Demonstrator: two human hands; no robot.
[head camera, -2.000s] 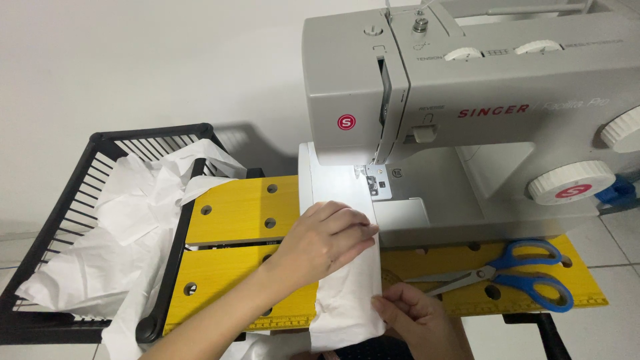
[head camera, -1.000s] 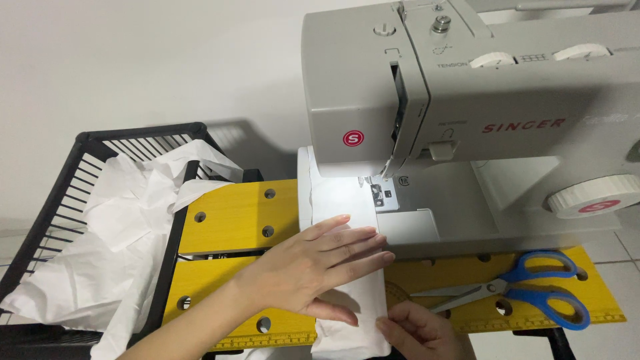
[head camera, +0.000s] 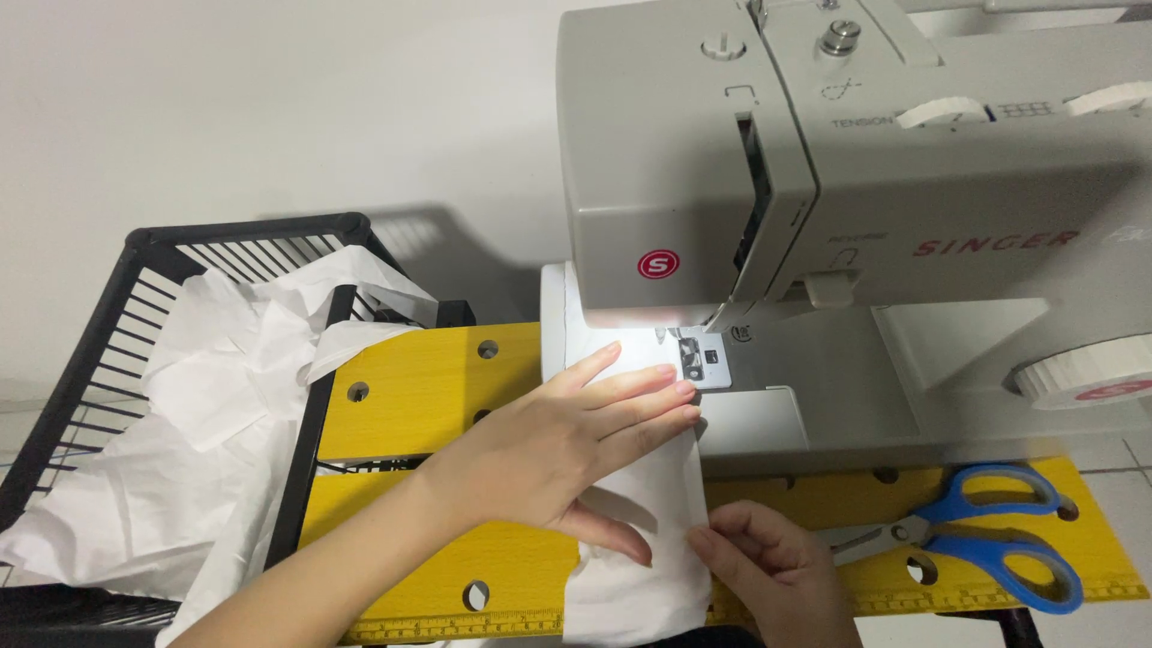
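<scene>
A strip of white fabric lies over the bed of a grey Singer sewing machine and hangs toward me. My left hand rests flat on it with the fingers spread, fingertips just left of the needle plate. My right hand pinches the fabric's right edge between thumb and curled fingers, nearer to me. The needle area is partly hidden by the machine head.
Blue-handled scissors lie on the yellow perforated work board, right of my right hand. At the left, a black basket holds more white cloth. A pale wall stands behind.
Two seconds ago my left hand was bunched on the fabric; its fingers have since spread flat. My right hand stays at the fabric's edge. The view has shifted slightly.
</scene>
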